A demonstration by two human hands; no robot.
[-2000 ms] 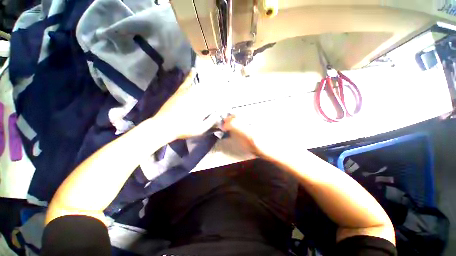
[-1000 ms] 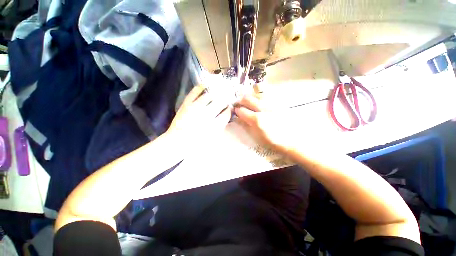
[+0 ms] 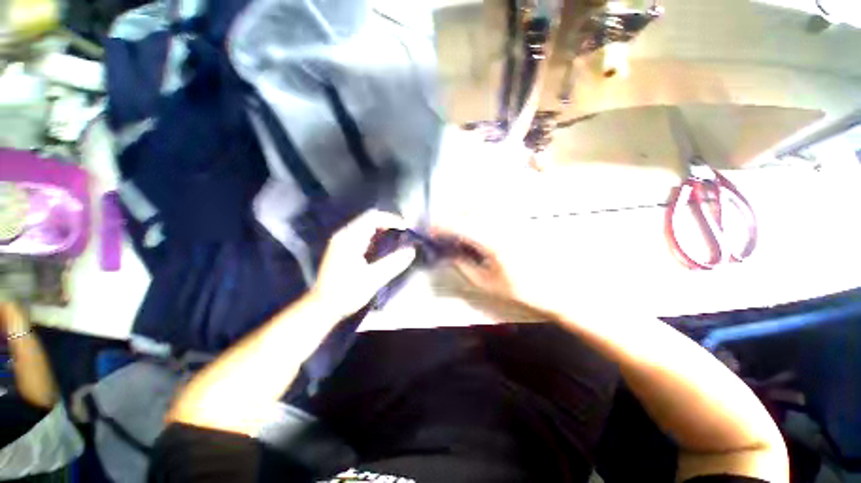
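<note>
The navy and light grey garment (image 3: 203, 208) lies heaped left of the needle, its grey panel (image 3: 330, 85) with navy strips beside the machine head. My left hand (image 3: 363, 259) grips a bunched dark navy edge of the cloth (image 3: 389, 247). My right hand (image 3: 467, 262) holds the same edge from the right, close to my left hand. Both hands are in front of and below the presser foot and needle (image 3: 519, 132). Glare and blur hide the fingertips' detail. A strip of navy cloth hangs from my left hand over the table edge.
Red-handled thread snips (image 3: 710, 217) lie on the white table (image 3: 595, 255) at the right. The beige sewing machine head (image 3: 755, 57) spans the top right. A blue basket (image 3: 784, 325) is at lower right. A purple device (image 3: 57, 203) and a person's arm (image 3: 28, 354) are at far left.
The view has shifted left. Both hands have drawn back from the needle towards me, and the dark cloth edge between them now shows. A person's arm has come into view at left.
</note>
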